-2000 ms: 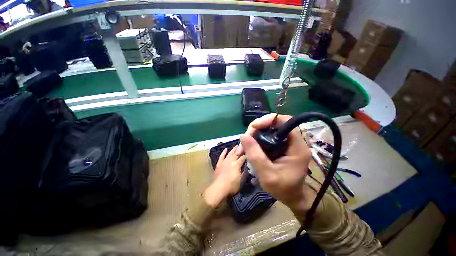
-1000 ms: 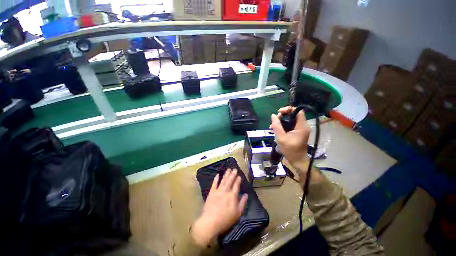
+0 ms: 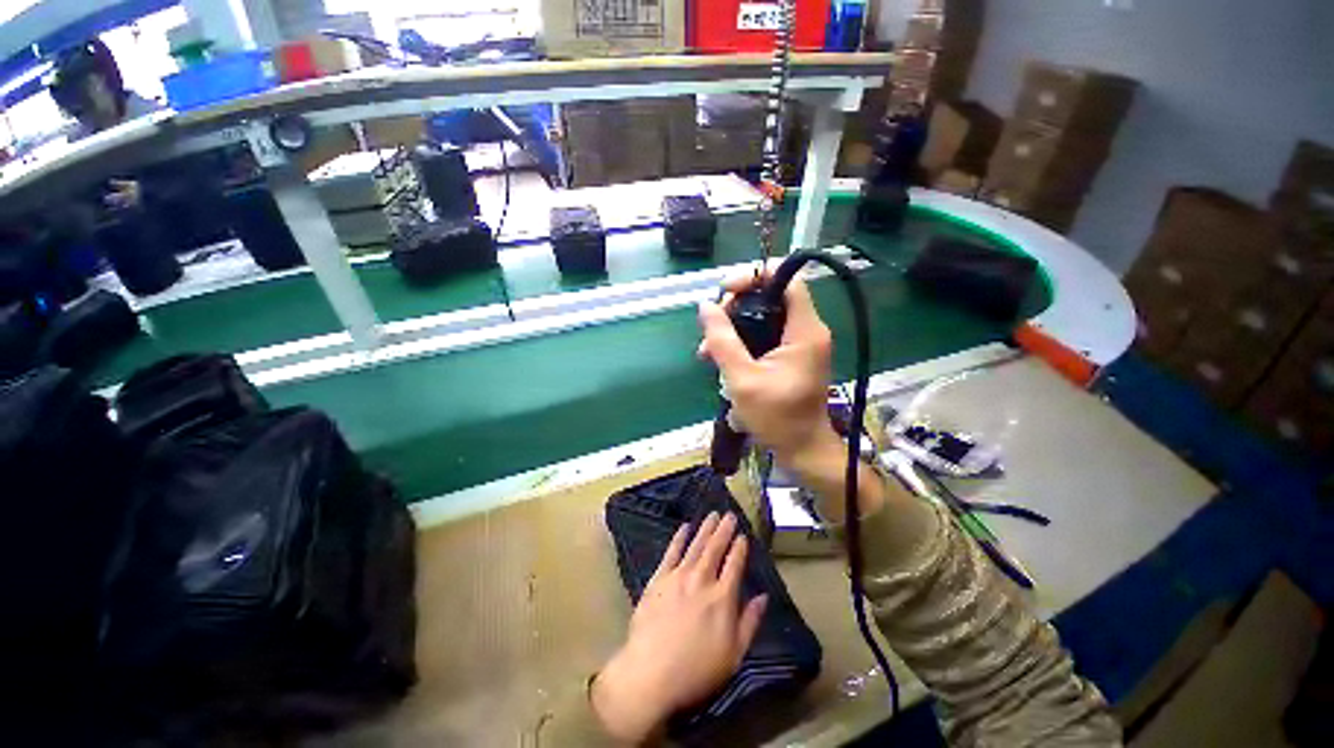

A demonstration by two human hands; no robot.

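Observation:
A black ribbed speaker cabinet (image 3: 783, 631) lies on the cardboard-covered bench in front of me. My left hand (image 3: 688, 621) rests flat on top of it, fingers slightly spread. My right hand (image 3: 775, 358) is shut around the black electric screwdriver (image 3: 727, 443), held upright. Its lower end is over the far end of the cabinet; I cannot tell whether the tip touches it. The screwdriver hangs from a thin spring (image 3: 773, 132), and a black cable (image 3: 860, 439) loops over my right wrist. The silver-white screw feeder (image 3: 797, 523) stands right of the cabinet, partly hidden by my right forearm.
Large black stacked items (image 3: 264, 570) stand at left. Behind the bench runs a green conveyor (image 3: 483, 417) carrying black cabinets, under a white-framed shelf with a red bin (image 3: 758, 24). A plastic bag (image 3: 951, 443) and tools (image 3: 995, 548) lie at right. Brown cartons (image 3: 1046, 139) stand beyond.
The screwdriver went from the cabinet to the feeder, and is now back over the cabinet's far end. My left hand has stayed on the cabinet. The near cabinet on the conveyor is no longer visible.

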